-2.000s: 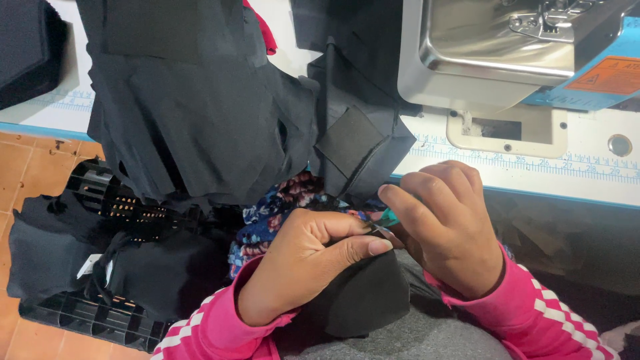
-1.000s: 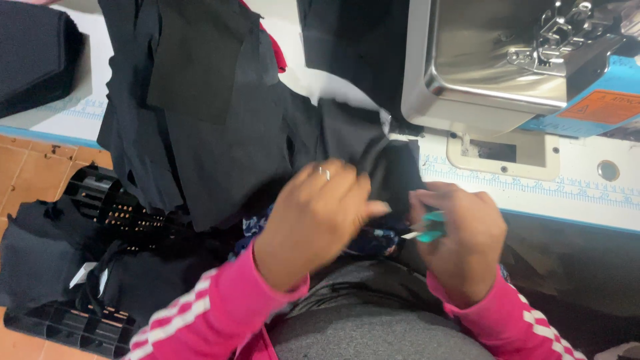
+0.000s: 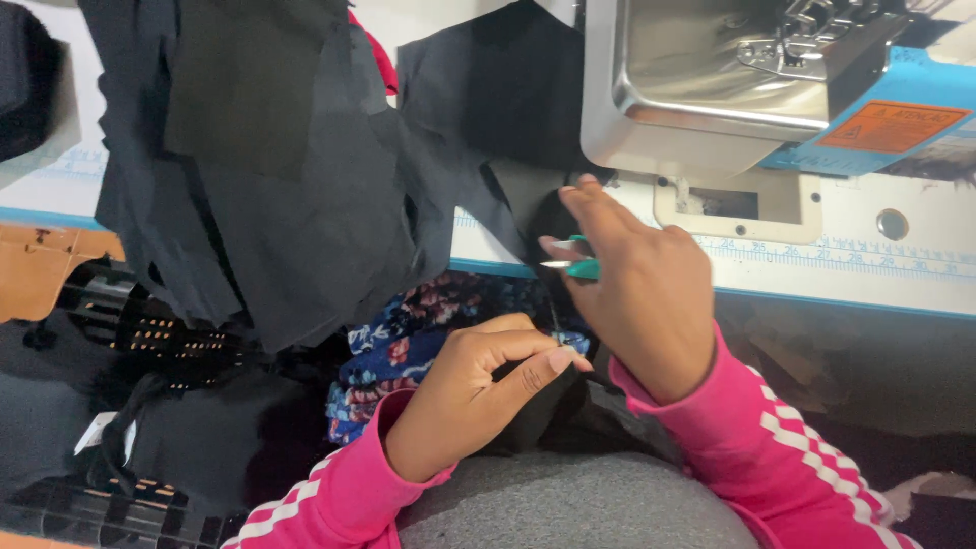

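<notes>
My left hand (image 3: 488,389) pinches the edge of a black fabric piece (image 3: 543,408) between thumb and index finger, just above my lap. Up and to the right of it, my right hand (image 3: 637,278) holds small thread snips with green handles (image 3: 583,267), their pale tips pointing left. The fingertips of that hand reach onto black fabric (image 3: 526,183) at the table edge, beside the sewing machine. A large stack of black fabric pieces (image 3: 290,198) hangs over the edge to the left. Floral blue cloth (image 3: 396,358) shows beneath the table edge.
The sewing machine (image 3: 701,130) stands at the upper right, over a white table with a printed blue ruler (image 3: 854,263). At lower left, a black plastic crate (image 3: 99,297) bears black garments (image 3: 206,427). Dark folded fabric (image 3: 27,76) lies at the upper left.
My left hand has moved down from the black fabric to my lap and now pinches a piece there. My right hand has moved up toward the table edge, still with the green snips.
</notes>
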